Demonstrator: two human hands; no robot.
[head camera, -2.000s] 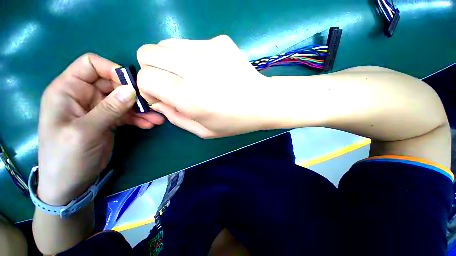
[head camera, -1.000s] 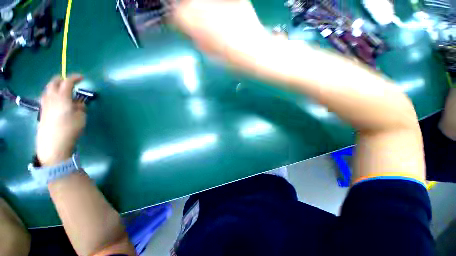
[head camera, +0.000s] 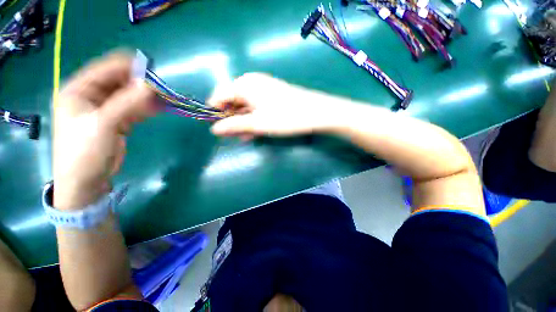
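My left hand (head camera: 100, 116), blurred, holds a connector housing (head camera: 141, 63) with a pale face at its fingertips. A wire harness (head camera: 183, 105) with blue, yellow, white and purple strands runs from it to the right. My right hand (head camera: 250, 108) is closed around the wires at their other end, and the fingers hide that end. The bundle is held between both hands above the green table.
The green table (head camera: 292, 67) has a yellow tape line on the left. A laid-out harness (head camera: 361, 58) with a white wrap lies beyond my right forearm. A harness pile (head camera: 420, 24) lies at the far right. A harness end (head camera: 33, 127) lies at left. Another person sits at right.
My right hand has come back from the far side of the table and now grips the wires. My left hand has risen slightly. A harness now lies beyond my right forearm.
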